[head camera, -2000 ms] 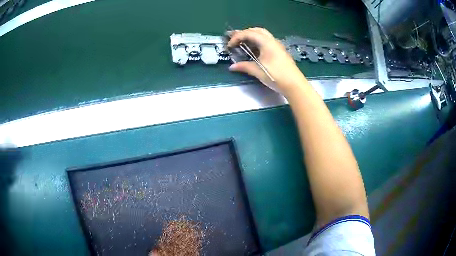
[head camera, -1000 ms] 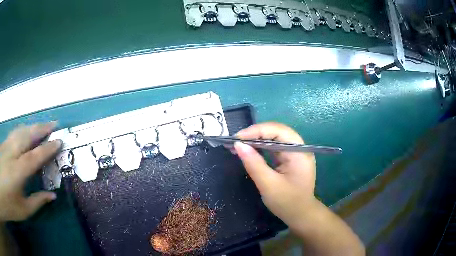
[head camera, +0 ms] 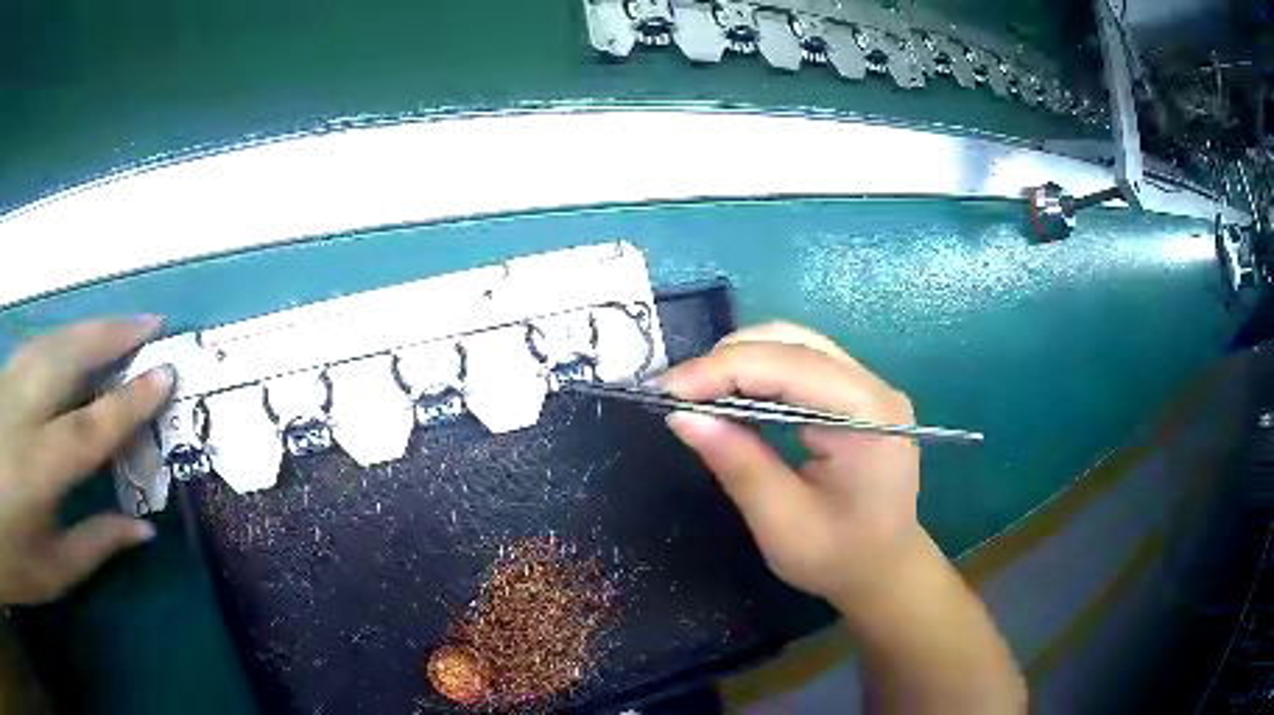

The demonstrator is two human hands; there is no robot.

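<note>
A silver-grey fixture (head camera: 405,314) lies tilted across the top of the black scrap tray (head camera: 349,559), its rounded tabs towards me. Small wound coils (head camera: 439,405) sit in its recesses. My left hand (head camera: 70,454) holds the fixture's left end, thumb and fingers around it. My right hand (head camera: 810,447) holds slim grey tweezers (head camera: 838,421) like a pen. Their tips are at the rightmost coil (head camera: 572,372); whether they grip a wire is too small to tell.
Orange-brown wire scrap (head camera: 538,629) and a round lump (head camera: 458,673) lie in the tray. More loaded fixtures (head camera: 769,39) lie beyond the pale strip (head camera: 419,165). A metal post (head camera: 1122,112) and a red-rimmed knob (head camera: 1048,211) stand at the right.
My right hand came back from the far fixtures, and a fixture now lies over the tray with my left hand on it. In the last second the tweezers stayed at the rightmost coil.
</note>
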